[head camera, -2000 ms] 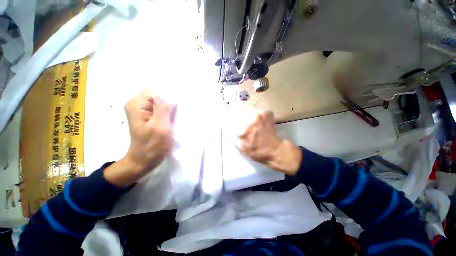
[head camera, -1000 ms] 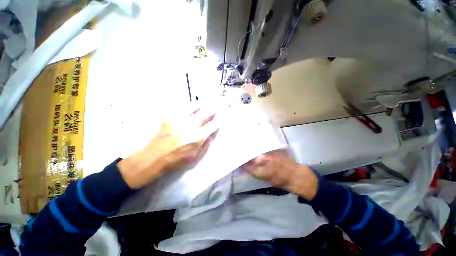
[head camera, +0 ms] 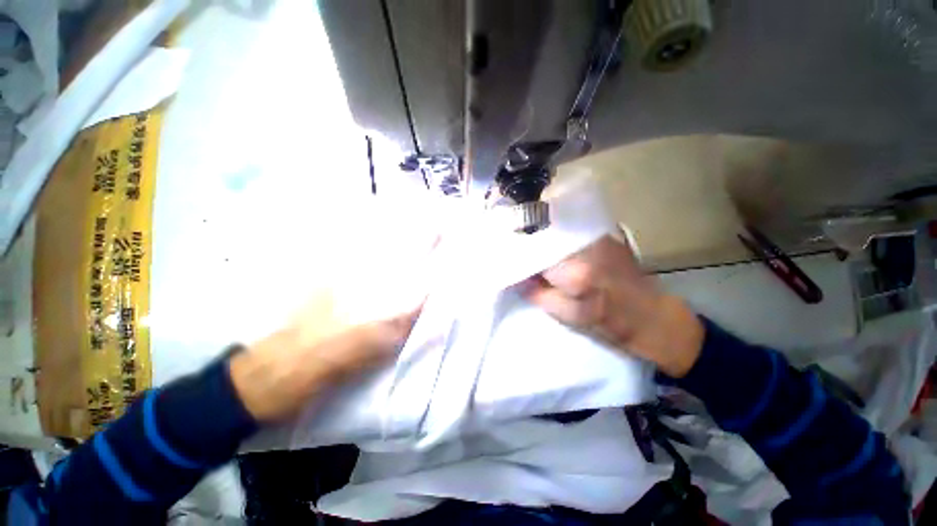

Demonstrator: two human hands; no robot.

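Note:
A white fabric piece [head camera: 555, 354] lies folded under the sewing machine head [head camera: 442, 77] and hangs toward the table's front edge. My right hand [head camera: 606, 293] grips its upper part just right of the presser foot [head camera: 442, 173], below the knurled knob [head camera: 531, 216]. My left hand [head camera: 344, 344] is at the fabric's left side, blurred and washed out by glare; its fingertips meet the folds, but their hold is unclear. Where the fabric meets the needle is lost in brightness.
Dark red thread snips [head camera: 786, 269] lie right of my right hand. Brown board with yellow printed tape [head camera: 121, 257] is at the left, with long white strips [head camera: 77, 113] above it. Loose white cloth [head camera: 493, 467] hangs below the table edge. A larger knob [head camera: 668, 31] is on the machine.
The view has moved closer to the machine head. My right hand has moved up toward the needle area with the fabric, which is now folded. My left hand has moved slightly down and left.

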